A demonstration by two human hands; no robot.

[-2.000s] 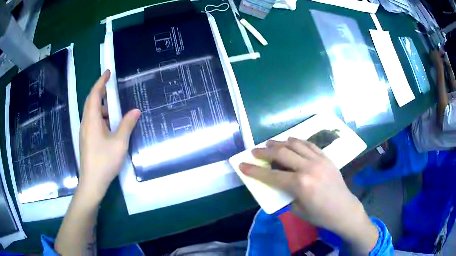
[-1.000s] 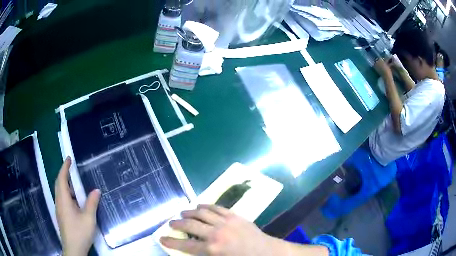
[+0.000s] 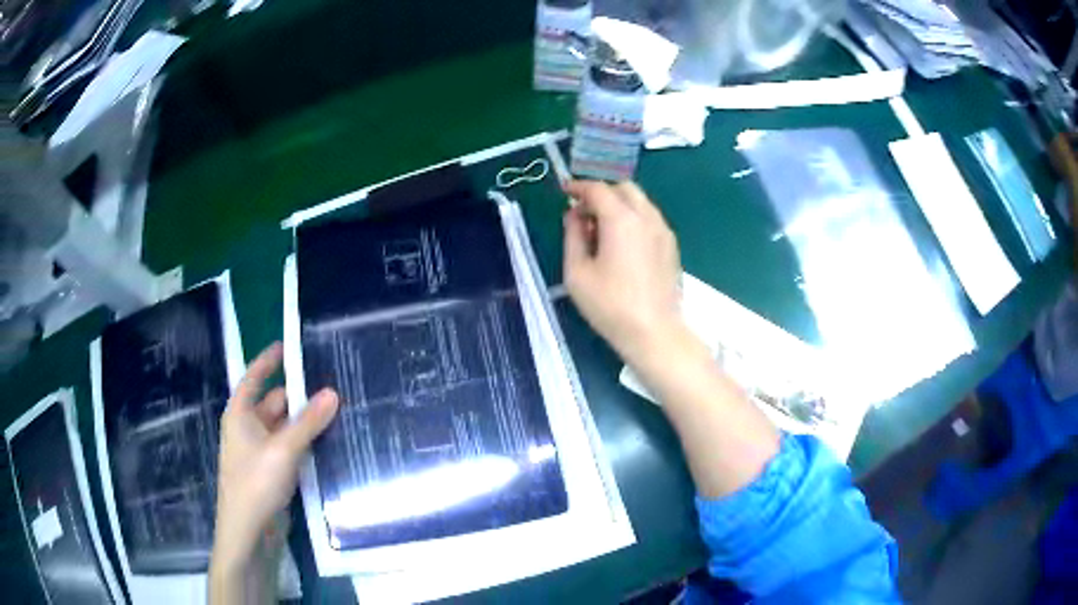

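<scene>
A glossy black printed sheet with pale line drawings lies on white backing paper. My left hand is at its left edge, thumb on the black surface and fingers apart from it beside the border. My right hand is beyond the sheet's upper right side, its fingertips close together by the white tape frame. Whether it pinches anything is hidden. A white loop lies left of these fingertips. A white card with a blurred dark patch lies partly behind my right forearm.
Two more black sheets lie at the left. Two labelled bottles and crumpled white tissue are at the back. A shiny clear sheet, a white strip and a teal strip lie at the right.
My right hand has left the white card and moved up to the tape frame. The pale stick seen there earlier is no longer visible. My left hand remains at the sheet's left edge.
</scene>
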